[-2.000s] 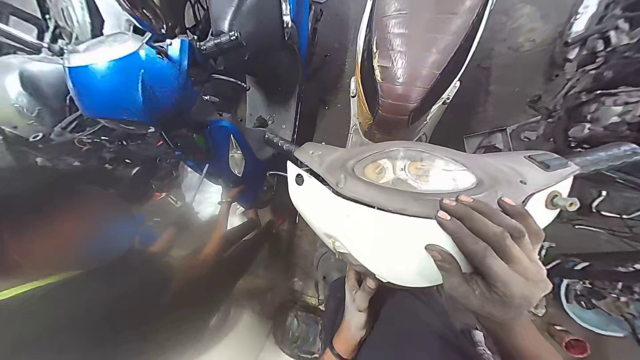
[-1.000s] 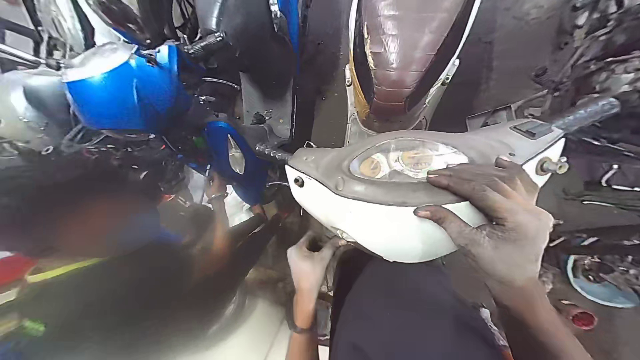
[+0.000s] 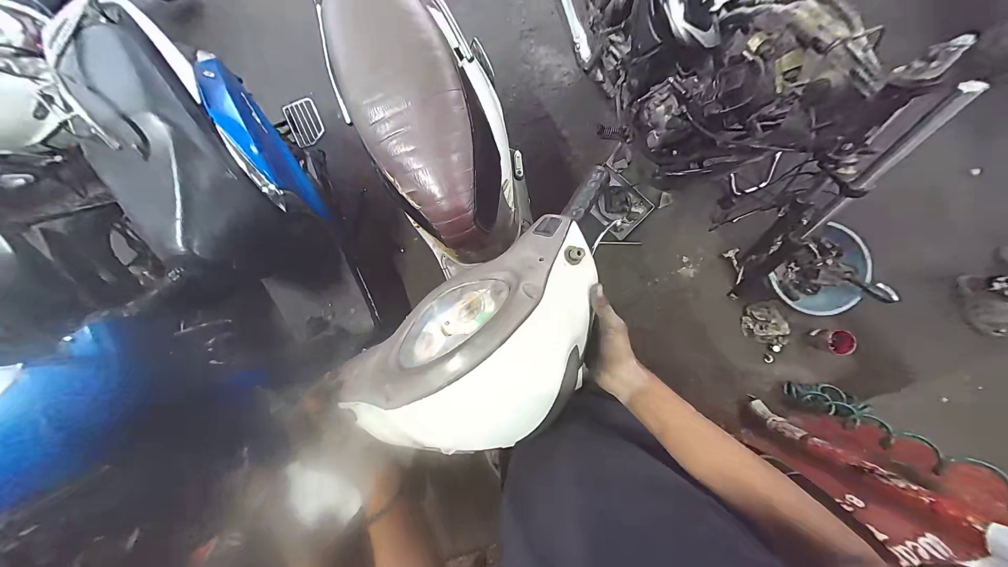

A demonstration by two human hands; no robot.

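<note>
In front of me is a scooter's handlebar cover [image 3: 488,386], white on its front with a grey upper part around an oval instrument cluster [image 3: 457,321]. My right hand [image 3: 614,342] rests against the cover's right side, thumb along the edge and other fingers hidden behind it. Low on the left, my left hand [image 3: 382,480] is blurred beneath the cover's left end; its fingers cannot be made out. A black handlebar grip [image 3: 587,193] sticks out at the upper right. Behind the cover lies the scooter's brown seat [image 3: 417,118].
A blue and black scooter [image 3: 252,126] stands at left. On the right are a dismantled greasy engine [image 3: 677,118], a blue basin [image 3: 831,303] of parts, a small red container [image 3: 841,342] and a red surface with green coiled hose [image 3: 898,433].
The handlebar cover has turned, its right end now pointing up and away. My right hand has gone from its top to its right side. The view has shifted to the right.
</note>
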